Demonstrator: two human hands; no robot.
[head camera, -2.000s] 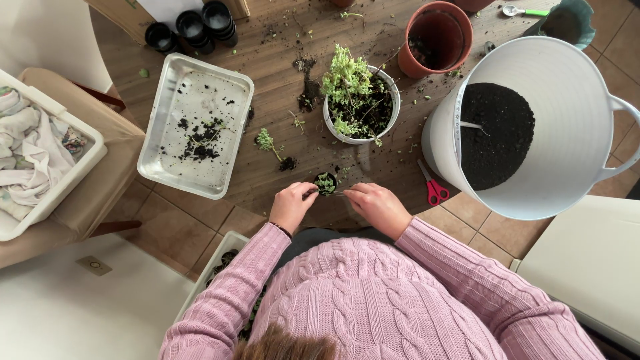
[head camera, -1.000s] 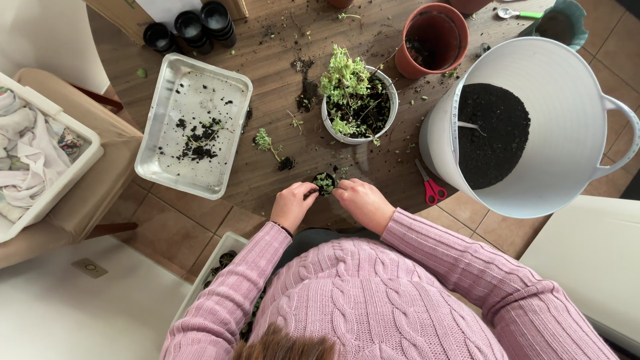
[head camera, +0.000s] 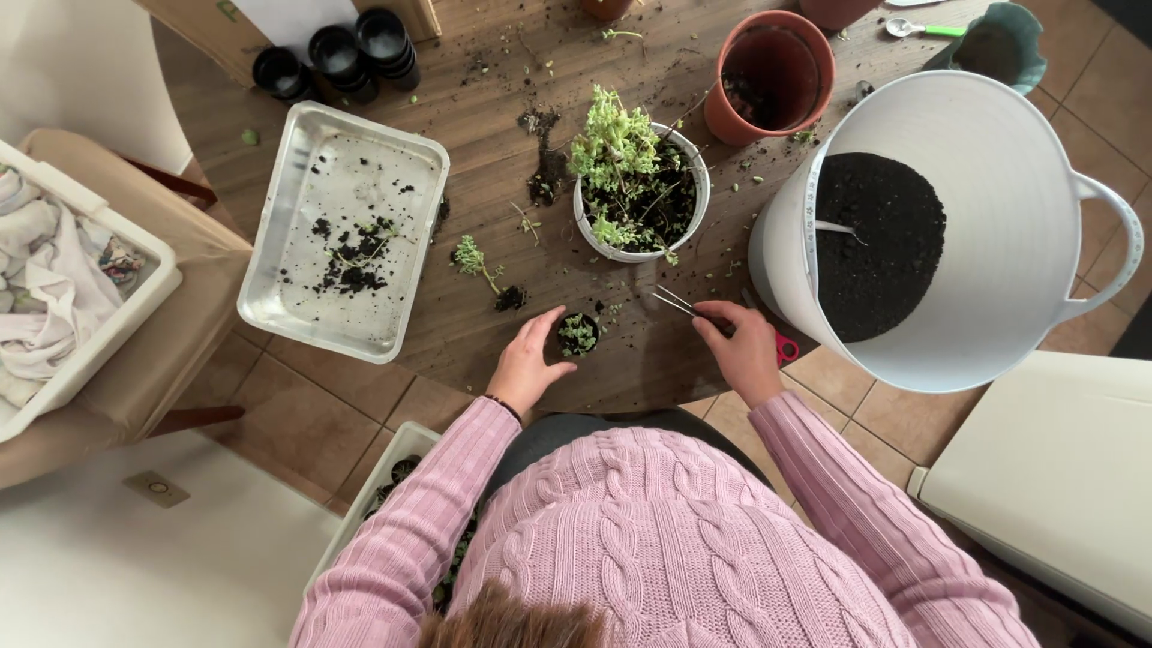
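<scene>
A small black pot with a green succulent cutting (head camera: 578, 335) stands near the table's front edge. Beside it on the left, my left hand (head camera: 529, 362) is spread with nothing in it; whether a fingertip touches the pot I cannot tell. My right hand (head camera: 740, 346), farther right, holds metal tweezers (head camera: 674, 301) with their tips apart, pointing left. A loose rooted cutting (head camera: 481, 268) lies behind my left hand. Behind the small pot stands a white pot of leafy succulents (head camera: 630, 180). Red-handled scissors (head camera: 787, 348) lie partly hidden by my right hand.
An aluminium tray (head camera: 345, 225) with scattered soil is at left. Nested black pots (head camera: 337, 56) stand at the back left, a terracotta-coloured pot (head camera: 772, 76) at the back. A large white tub of soil (head camera: 1008, 216) is at right. A tray of small pots (head camera: 402, 450) sits below the table edge.
My hands were close together at the small pot. My right hand has moved away to the right with the tweezers, and my left hand has opened beside the pot.
</scene>
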